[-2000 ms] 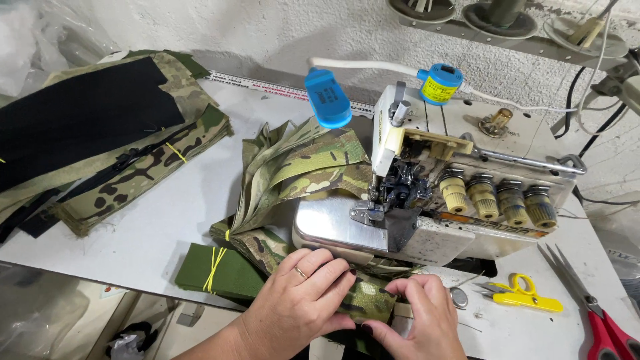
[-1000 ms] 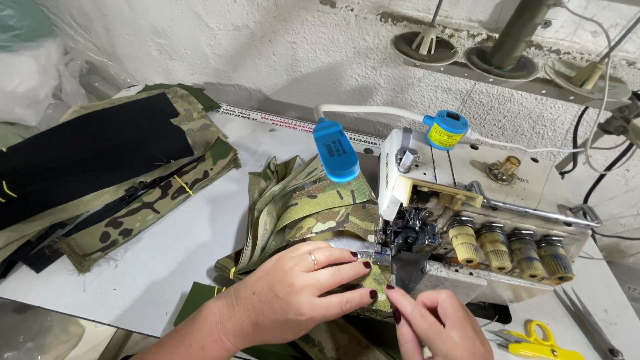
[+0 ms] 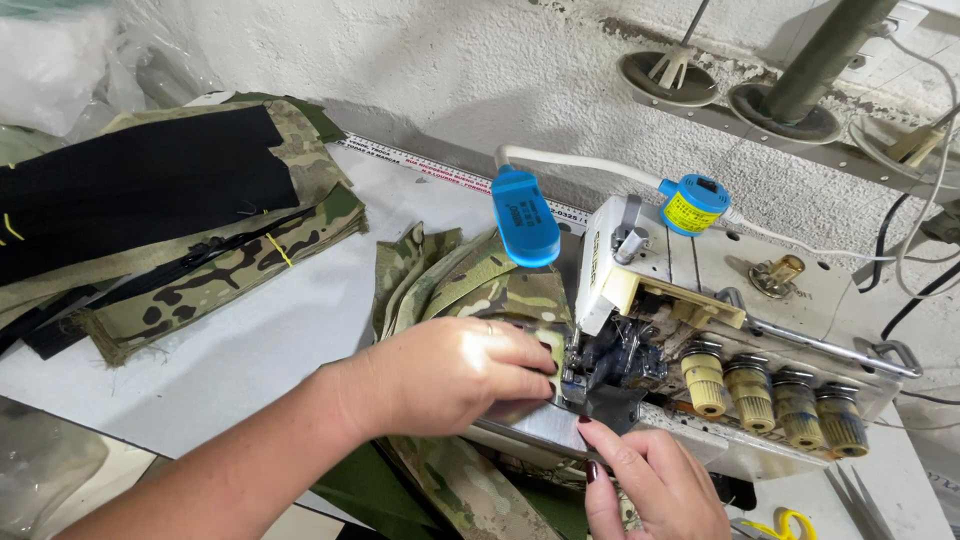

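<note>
My left hand lies over camouflage fabric on the metal plate of an overlock sewing machine, fingertips just left of the presser foot. The fabric fans out behind this hand, and more camouflage strips hang below the plate's front edge. My right hand is at the front edge of the plate, its index fingertip touching the metal and its thumb apart. No fabric shows between those fingers. A blue lamp on a white flexible neck hangs over the work.
Stacked camouflage and black fabric pieces lie on the white table at left. Yellow-handled thread snips and metal scissor blades lie at lower right. Tension dials line the machine's front. A thread stand is at upper right.
My left hand has moved up from the plate's front edge to beside the presser foot. My right hand, earlier at the fabric, now has its fingers apart at the plate's edge.
</note>
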